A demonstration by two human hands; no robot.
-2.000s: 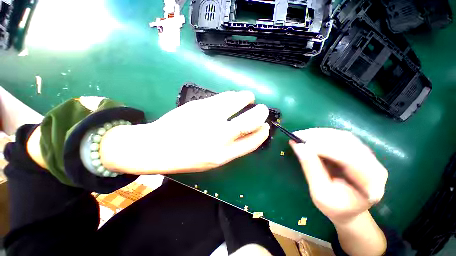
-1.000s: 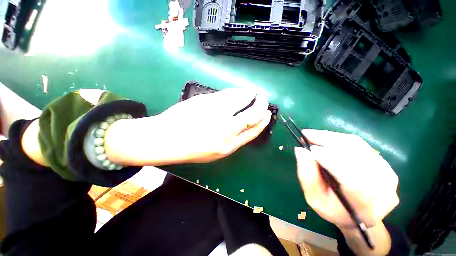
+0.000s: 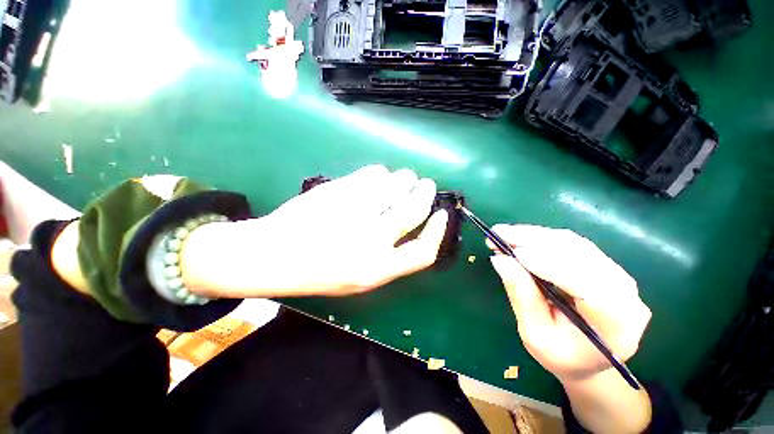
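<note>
A black plastic housing point(image 3: 451, 222) lies on the green mat, mostly hidden under my left hand. Only its right end and a bit of its upper left corner show. My left hand point(image 3: 339, 229) lies over the housing and holds it, with the fingers pointing right. My right hand point(image 3: 573, 297) is just to the right and holds dark tweezers point(image 3: 556, 298). The tweezer tips are together at the housing's upper right edge, where a tiny yellowish bit shows. Whether the tips grip it I cannot tell.
Stacked black housings point(image 3: 424, 80) stand at the top centre, with more housings point(image 3: 624, 119) leaning at the upper right. White irregular pieces point(image 3: 278, 55) lie left of the stack. Small yellowish scraps point(image 3: 511, 372) lie along the near table edge point(image 3: 484, 388). Dark stacks point(image 3: 747, 356) show at far right.
The tweezers were apart from the housing a second ago with open tips; now the tips are closed at its right end. The housing's upper left end is more covered by my left hand.
</note>
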